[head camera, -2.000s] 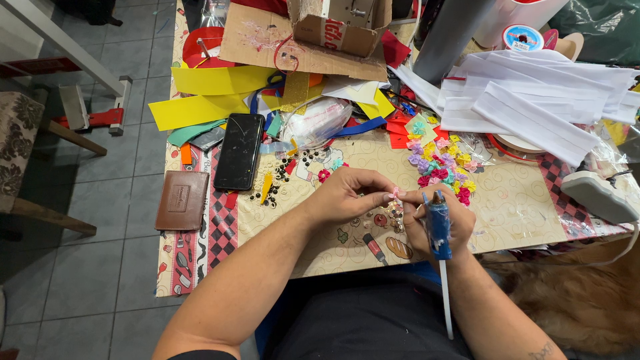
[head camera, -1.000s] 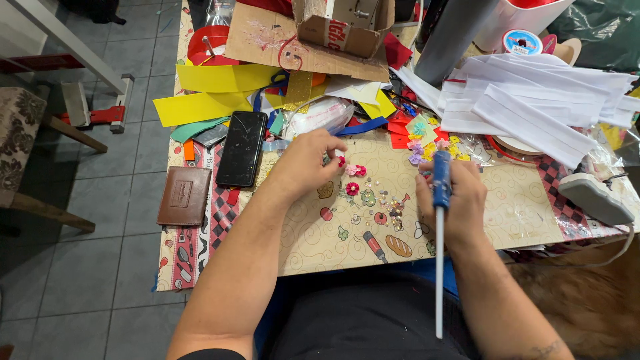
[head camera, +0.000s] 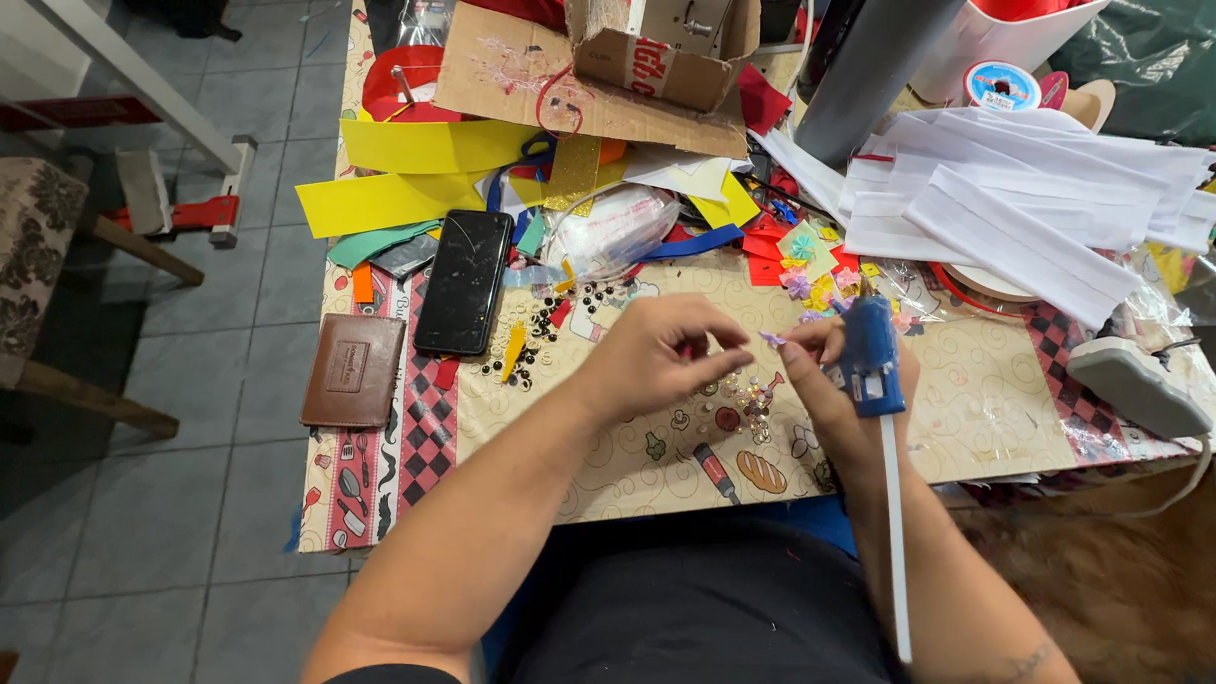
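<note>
My right hand (head camera: 836, 380) holds a blue hot glue gun (head camera: 872, 356), from which a long white glue stick (head camera: 896, 541) sticks out toward me. Between that hand's thumb and finger is a small lilac flower (head camera: 771, 338). Just left of the flower, my left hand (head camera: 665, 356) has its thumb and fingers apart; its palm side is partly hidden. Small rhinestones and beads (head camera: 757, 404) lie on the patterned tablecloth below the hands. Beyond my right hand are several small fabric flowers (head camera: 803, 275) in mixed colours.
A black phone (head camera: 464, 282), a brown leather wallet (head camera: 353, 370) and black beads (head camera: 546, 318) are at the left. Yellow sheets (head camera: 427, 147), a cardboard box (head camera: 665, 57) and a grey cylinder (head camera: 860, 85) stand or lie behind. White fabric strips (head camera: 1016, 190) and a white adapter (head camera: 1130, 380) occupy the right.
My left hand has moved right, toward my right hand. The lilac flower now shows in my right fingertips. Many of the pink and red flowers seen two seconds ago beside my right hand are out of sight.
</note>
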